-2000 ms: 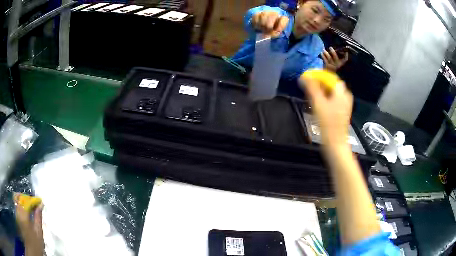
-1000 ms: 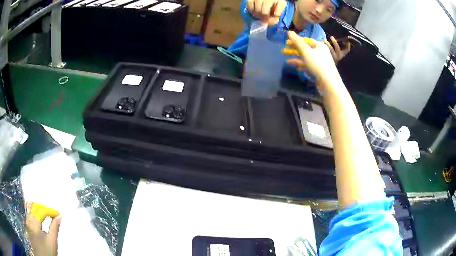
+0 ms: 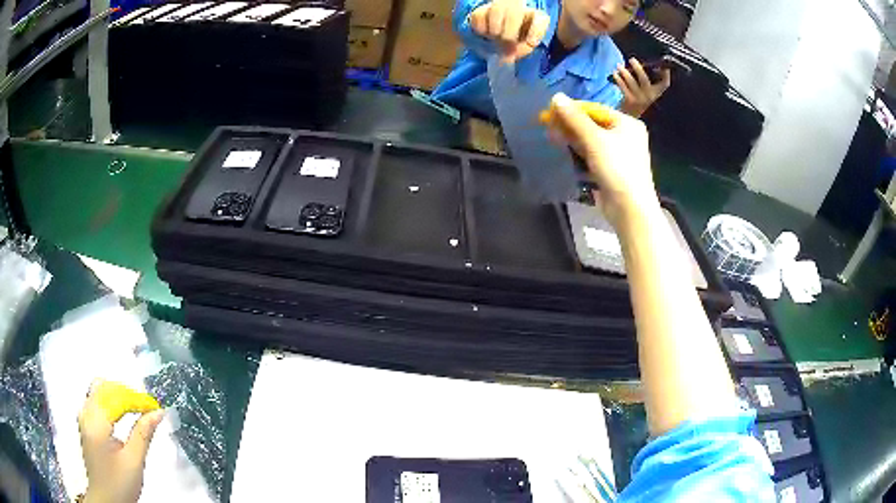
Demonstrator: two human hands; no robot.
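Observation:
A clear, hazy protective film (image 3: pixel 535 147) hangs tilted from a coworker's hand above the phone tray. My right hand (image 3: pixel 599 147), with yellow finger cots, reaches up to it. Its fingertips overlap the film's right side; whether they pinch it is unclear. My left hand (image 3: pixel 120 442), also with a yellow cot, is over the whitish film stack (image 3: pixel 74 368) at the lower left. Its thumb and finger are close together at the stack; a grip on a sheet cannot be made out. A dark smartphone (image 3: pixel 452 481) with a white label lies on the white mat (image 3: pixel 324 422), cut off by the bottom edge.
Stacked black phone trays (image 3: pixel 393 280) stand behind the mat, with phones in some pockets. More phones in trays (image 3: pixel 766 393) line the right. A tape roll (image 3: pixel 735 246) lies beyond. A white striped piece (image 3: pixel 589 479) lies at the mat's right edge. A coworker sits opposite, holding a phone.
My right hand has moved to the film, its fingertips now over it. The film has tilted, its lower end further right. My left hand has moved right and up over the stack.

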